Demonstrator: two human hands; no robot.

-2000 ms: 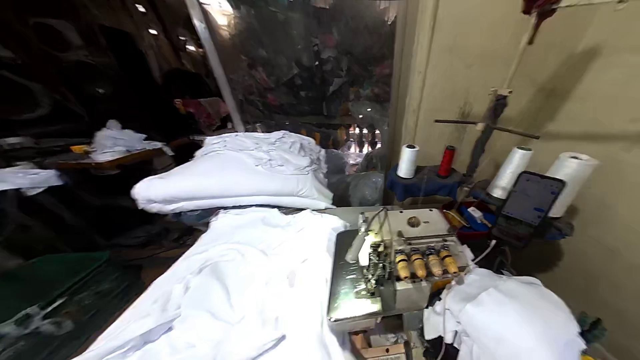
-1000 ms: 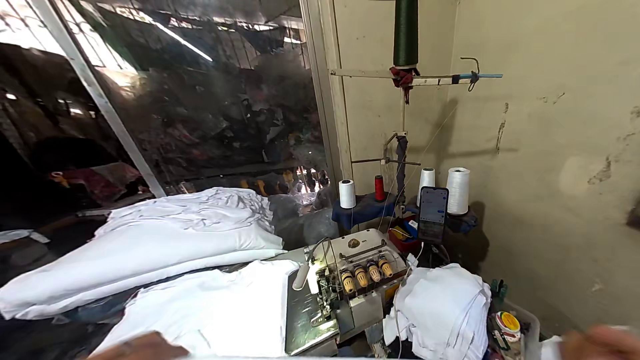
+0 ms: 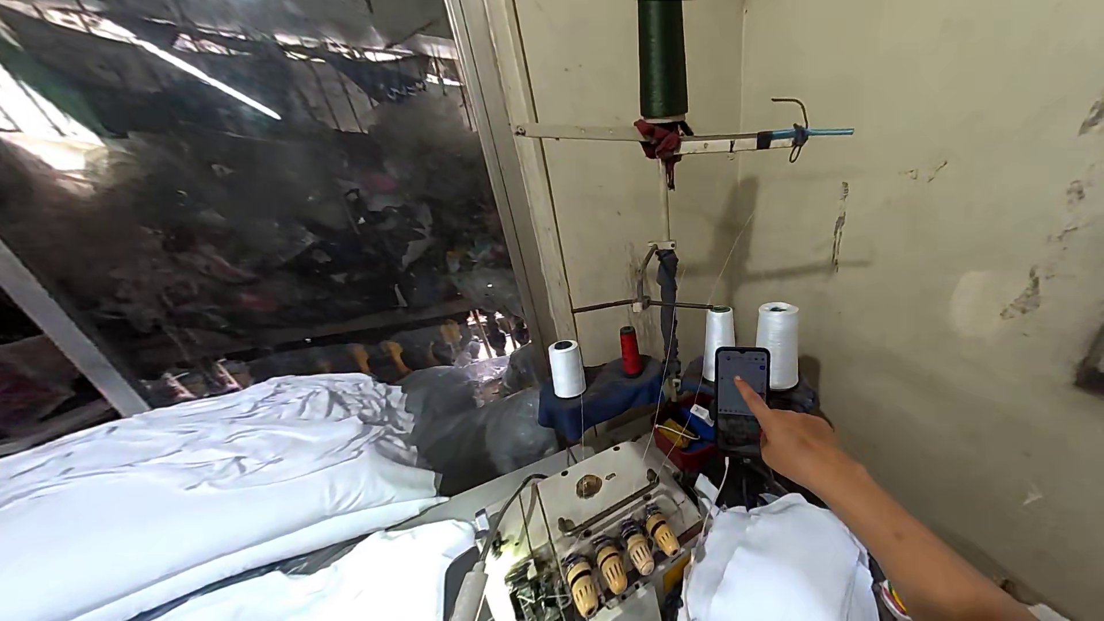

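Note:
My right hand [image 3: 798, 440] reaches in from the lower right, its index finger extended onto the screen of an upright smartphone [image 3: 742, 414]; the hand holds nothing. My left hand is out of the frame. Below the phone stands an overlock sewing machine [image 3: 604, 492] with several yellowish tension dials and a lit needle area. A bundle of white fabric [image 3: 776, 561] lies to the right of the machine, under my forearm. More white fabric [image 3: 388, 569] is spread left of the needle area.
A large pile of white fabric [image 3: 224, 466] lies at the left, before a window pane [image 3: 328, 216]. Behind the machine stand white thread cones [image 3: 567, 369], a red spool [image 3: 630, 352] and a thread stand [image 3: 664, 207] bearing a dark green cone [image 3: 662, 60]. A wall [image 3: 931, 216] rises at the right.
My right hand has come up from the lower right edge to the phone screen. The left hand, at the bottom edge one second ago, has left the view. The view has swung rightward since two seconds ago.

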